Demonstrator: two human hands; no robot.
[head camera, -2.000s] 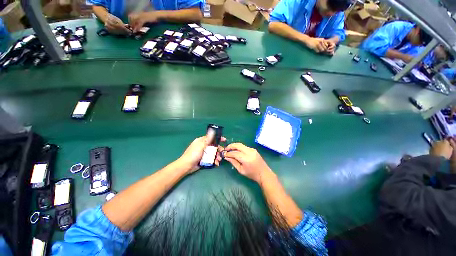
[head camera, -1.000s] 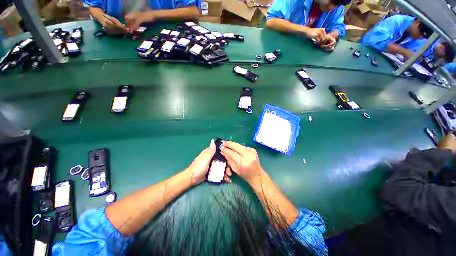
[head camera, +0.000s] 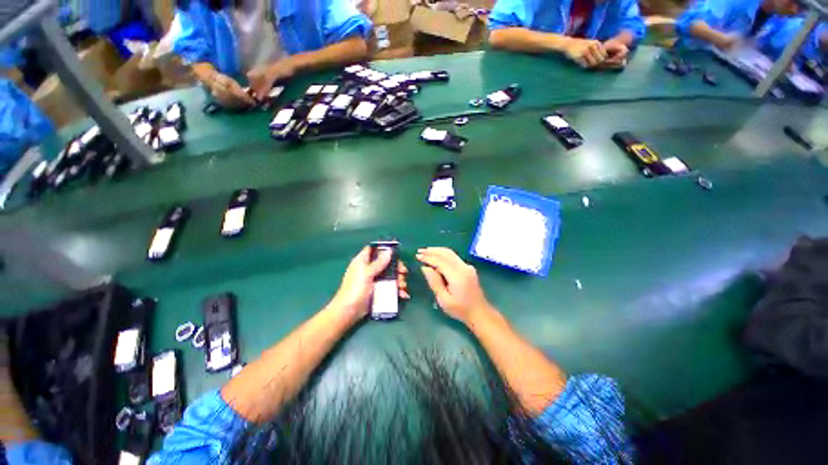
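My left hand (head camera: 357, 283) holds a black phone body (head camera: 385, 300) upright in view, its white patch at the lower end and my thumb over its upper part. My right hand (head camera: 451, 283) is just right of the phone, apart from it, fingers slightly bent and spread from the thumb. I see nothing between its fingertips. The blue tray (head camera: 554, 221), filled with small white parts (head camera: 514, 234), lies right of my right hand.
Phone bodies (head camera: 238, 213) lie spaced along the green belt (head camera: 309, 195). A phone pile (head camera: 349, 104) lies on the far side. A black bin (head camera: 54, 363), a longer dark housing (head camera: 219, 332) and white rings (head camera: 185, 331) are at left. People in blue sit opposite; a dark sleeve is at right.
My right hand has come away from the phone and moved right. My left hand has shifted slightly left and up with the phone. The view has tilted and shifted.
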